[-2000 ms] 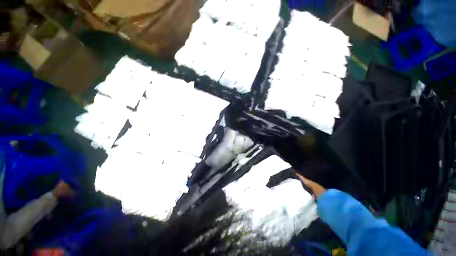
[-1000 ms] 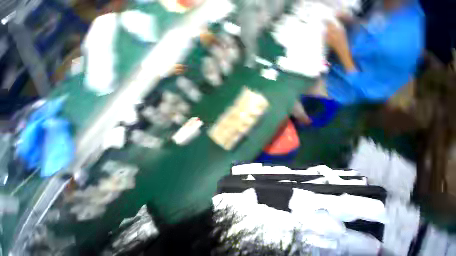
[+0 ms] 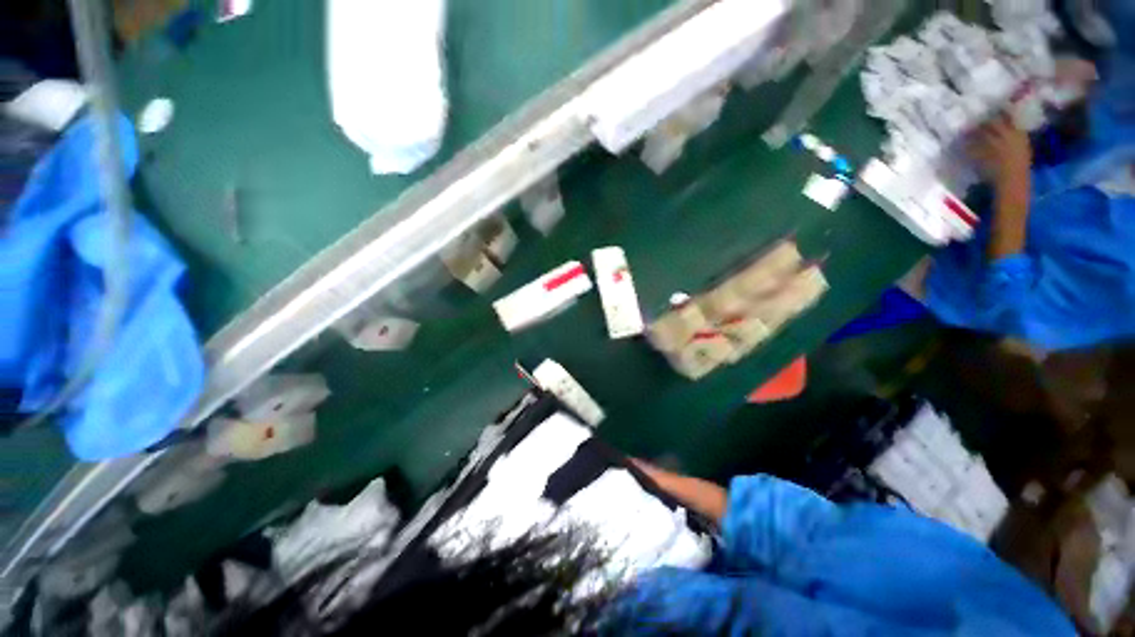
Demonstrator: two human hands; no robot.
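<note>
A black tray [image 3: 583,468] filled with white-wrapped units [image 3: 529,480] lies slanted at the bottom centre, at the near edge of the green bench. Dark hair covers its lower part. My right hand [image 3: 678,487], bare below a blue sleeve, is at the tray's right rim and appears to hold it; the fingers are mostly hidden. My left hand is not in view. A white box [image 3: 569,391] lies just beyond the tray's far corner.
White boxes with red marks [image 3: 543,296] and a beige block of inner boxes [image 3: 737,314] lie on the green bench [image 3: 498,361]. A metal rail [image 3: 411,237] crosses behind. A blue cloth [image 3: 118,299] hangs left. Another worker's hand [image 3: 1003,168] is at white units, upper right.
The view has swung from stacks of filled trays to the bench. The filled tray now lies slanted at the bench's near edge, with my right hand beside it again.
</note>
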